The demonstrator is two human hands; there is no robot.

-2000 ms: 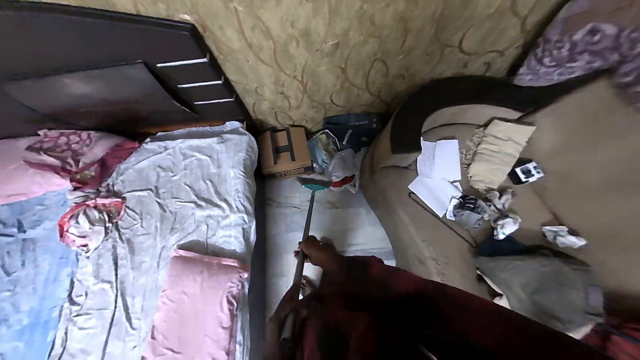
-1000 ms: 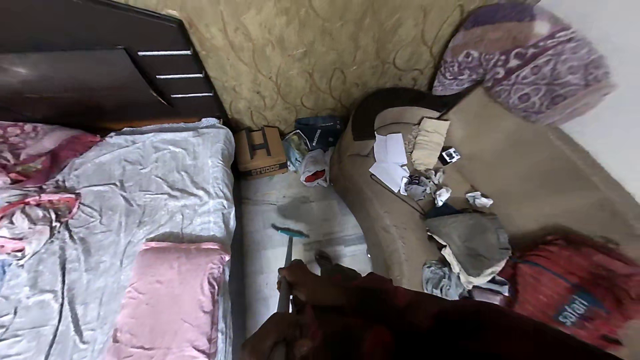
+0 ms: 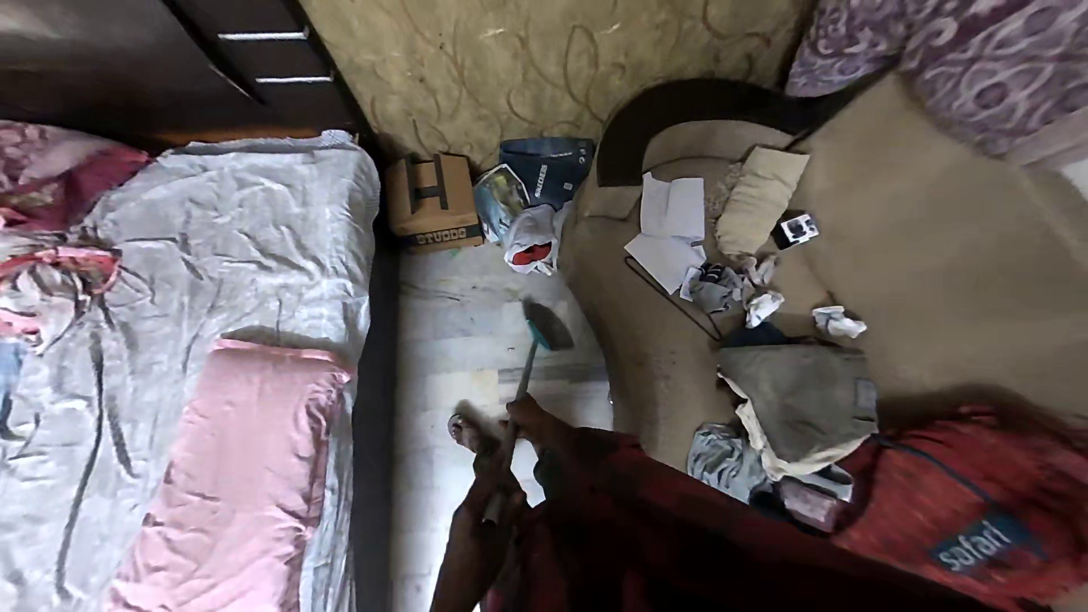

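A long grey handle [image 3: 526, 374] with a narrow teal head [image 3: 537, 334] reaches down to the pale tiled floor [image 3: 442, 340] between the bed and the sofa. My right hand [image 3: 529, 416] is closed around the handle partway along it. Below it, my left hand [image 3: 495, 491] grips the same handle nearer its upper end. The teal head stands tilted on the tiles, with a dark grey patch beside it that may be its shadow or its pad. A bare foot [image 3: 464, 432] shows just left of my right hand.
At the wall sit a cardboard box [image 3: 435, 208], a dark blue shopping bag [image 3: 548, 170] and a white plastic bag [image 3: 535, 234]. The bed [image 3: 255, 255] borders the floor on the left; the curved beige sofa [image 3: 646, 374], holding papers, clothes and a red bag [image 3: 977, 501], borders it on the right.
The teal head was beside the bags at the wall two seconds ago; it is now farther from them on the floor. Its angle has turned from crosswise to nearly lengthwise. The view has shifted.
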